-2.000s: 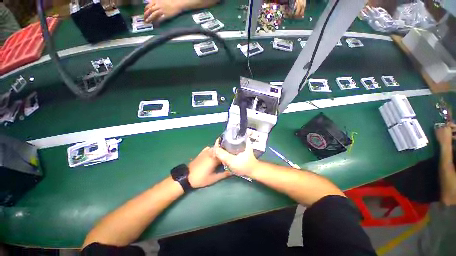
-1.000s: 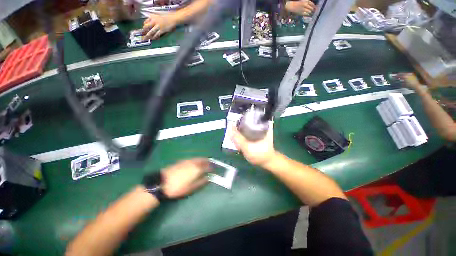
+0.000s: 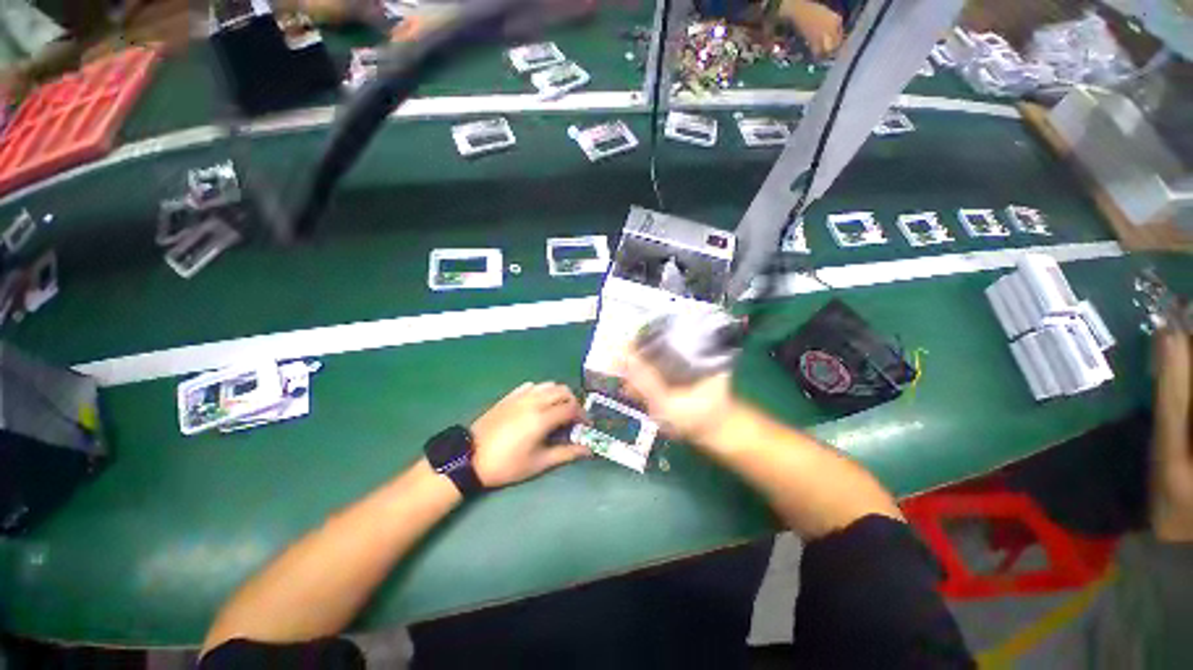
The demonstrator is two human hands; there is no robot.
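A white housing (image 3: 619, 431) with a window opening and a small green patch lies on the green bench. My left hand (image 3: 527, 436) has its fingertips on the housing's left edge and holds it. My right hand (image 3: 680, 393) is blurred and wrapped around the grey electric screwdriver (image 3: 693, 343), just above and right of the housing. The screwdriver's tip is hidden. The white-grey screw feeder (image 3: 641, 327) stands directly behind the housing, partly covered by the screwdriver.
Overlapping housings (image 3: 246, 394) lie at left. A black cooling fan (image 3: 844, 357) and stacked white units (image 3: 1048, 326) are at right. The conveyor (image 3: 353, 236) carries housings behind a pale rail. A grey post (image 3: 837, 118) slants behind the feeder. A dark cable (image 3: 380, 111) hangs across the upper left.
My left hand has moved right and taken hold of the housing, which now sits further right and nearer the feeder. The screwdriver has shifted slightly right. Conveyor housings have moved.
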